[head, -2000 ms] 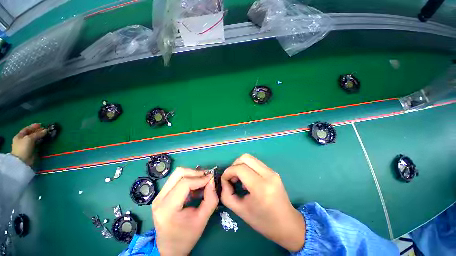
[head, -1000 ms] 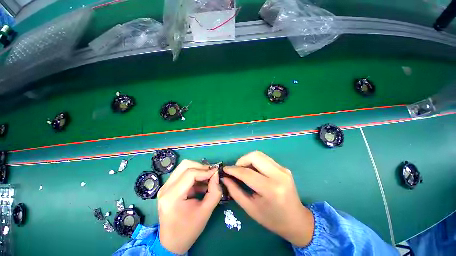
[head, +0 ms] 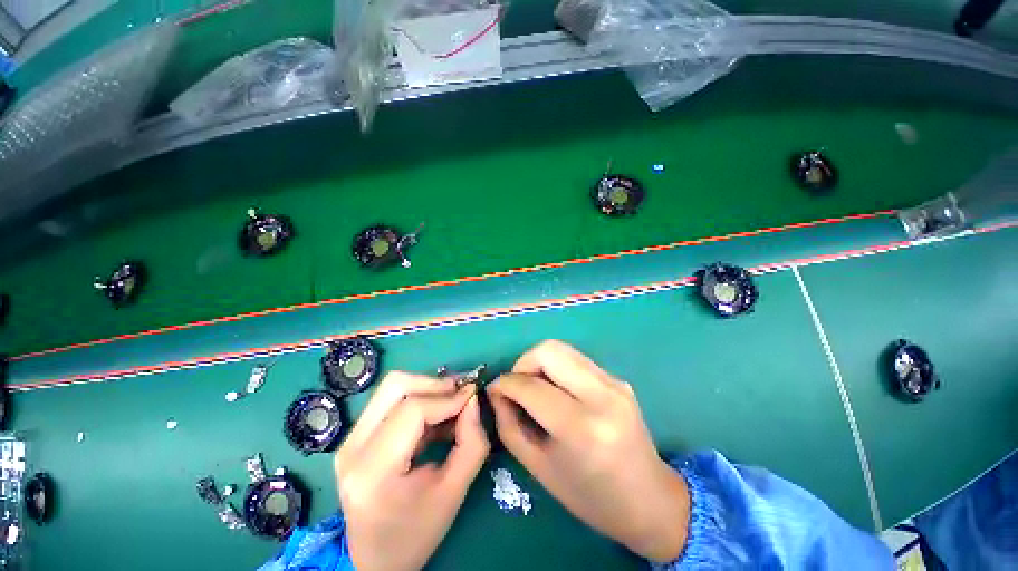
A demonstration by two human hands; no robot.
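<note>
My left hand [head: 415, 466] and my right hand [head: 583, 444] meet at the fingertips in front of me. Between them they hold a dark unit with a small silvery part [head: 473, 376] at its top; most of it is hidden by the fingers. A heap of small white-silver parts [head: 510, 492] lies just below the hands. Round black units with pale centres lie to the left: one [head: 352, 365] by the line, one [head: 316, 421] touching or close below it, and one [head: 275, 504] beside silvery pieces [head: 221, 503].
The green conveyor [head: 502, 240] beyond the red line carries several spaced black units. Another unit [head: 727, 290] sits at the line on the right, one [head: 911, 370] further right. Clear plastic bags [head: 670, 56] and a white card [head: 449, 47] lie on the far rail.
The other person's hand at the far left is gone from view. The view has shifted slightly. My hands stay together, with the right fingers slightly shifted over the held unit.
</note>
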